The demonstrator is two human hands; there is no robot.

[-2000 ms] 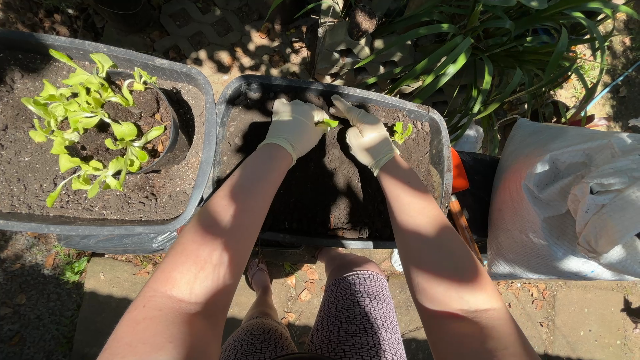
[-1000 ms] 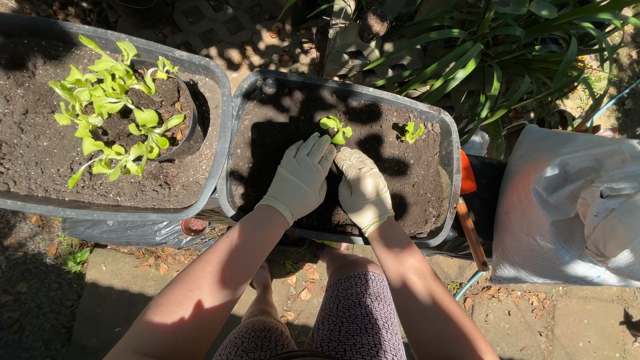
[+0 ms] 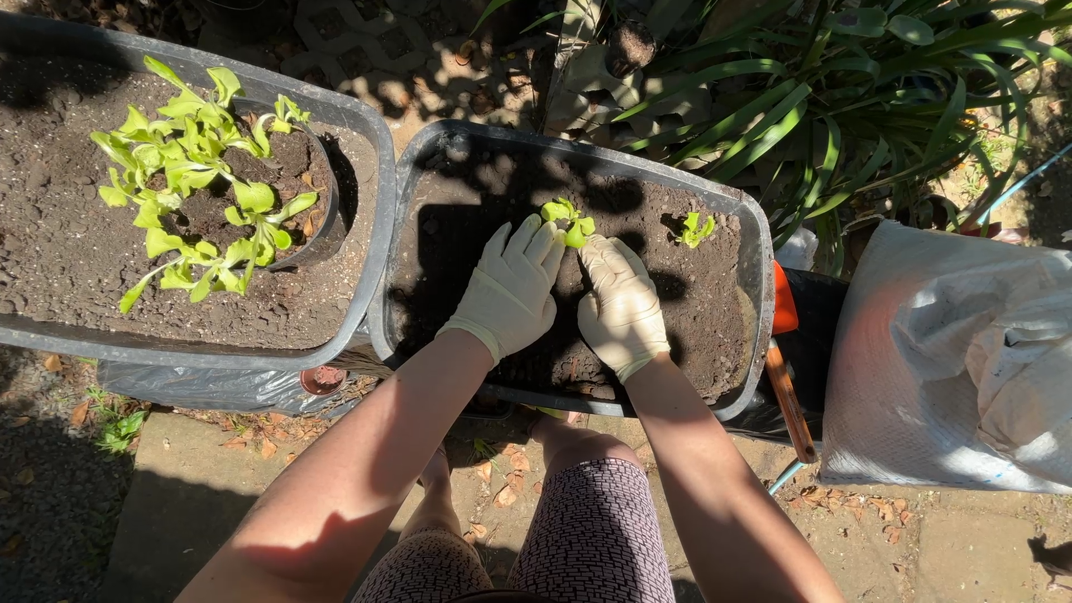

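Both hands wear pale rubber gloves and rest on the dark soil of a grey plastic planter (image 3: 760,276). My left hand (image 3: 512,289) lies palm down, its fingertips beside the left side of a small lettuce seedling (image 3: 569,221). At the seedling's lower right, my right hand (image 3: 621,301) presses its fingers to the soil near the stem. Neither hand visibly grips anything; the fingertips partly hide the seedling's base. A smaller seedling (image 3: 695,229) stands in the soil farther right.
At the left, a second planter (image 3: 368,276) holds a round black pot (image 3: 328,226) of leafy lettuce seedlings (image 3: 188,180). Right of my planter are a trowel with an orange blade (image 3: 785,301) and a white woven sack (image 3: 938,335). Strap-leaved plants (image 3: 779,109) grow behind.
The hands have moved from the far part of the planter to just nearer the middle seedling, which now stands uncovered between the fingertips. Earlier it was mostly hidden between the hands.
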